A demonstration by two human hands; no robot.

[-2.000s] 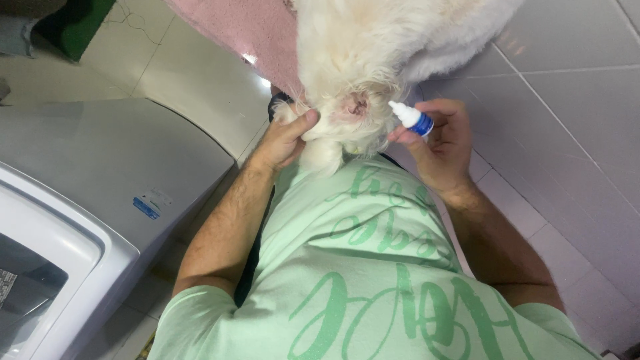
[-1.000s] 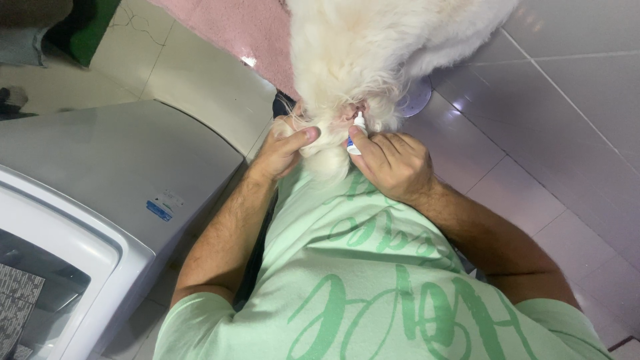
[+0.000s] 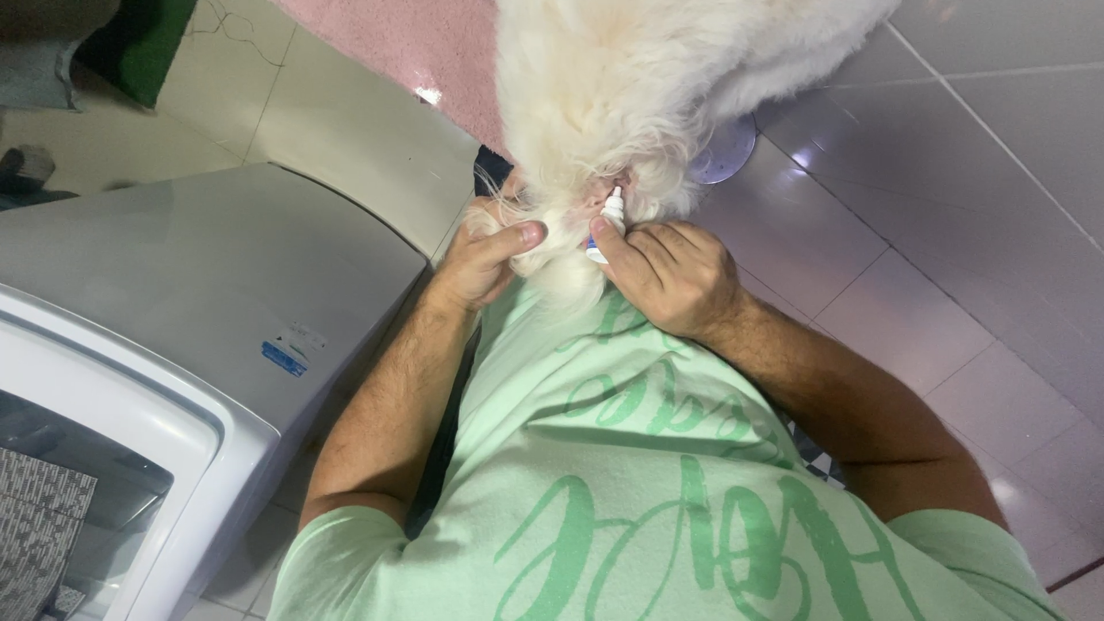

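Observation:
A white, long-haired animal (image 3: 621, 78), its face not clearly visible, reaches down from the top of the view to my waist. My left hand (image 3: 492, 254) grips its fur at the lower left, thumb on top. Between the thumb and fingers of my right hand (image 3: 664, 272) is a small white dropper bottle (image 3: 611, 216) with a blue band. The bottle's nozzle points up at a patch of pink skin (image 3: 599, 191) among the fur, its tip at or against the skin; contact cannot be told.
A pink towel (image 3: 397, 52) lies under the animal at upper left. The grey and white top-opening appliance (image 3: 207, 259) stands at my left. Grey tiles (image 3: 992, 164) are on the right, a round shiny object (image 3: 729, 151) beside the fur. A green mat (image 3: 142, 47) is at far upper left.
Two seconds ago the bottle was held tilted to the right of the pink skin. My right hand has brought it left, onto that patch. My left hand still holds the fur.

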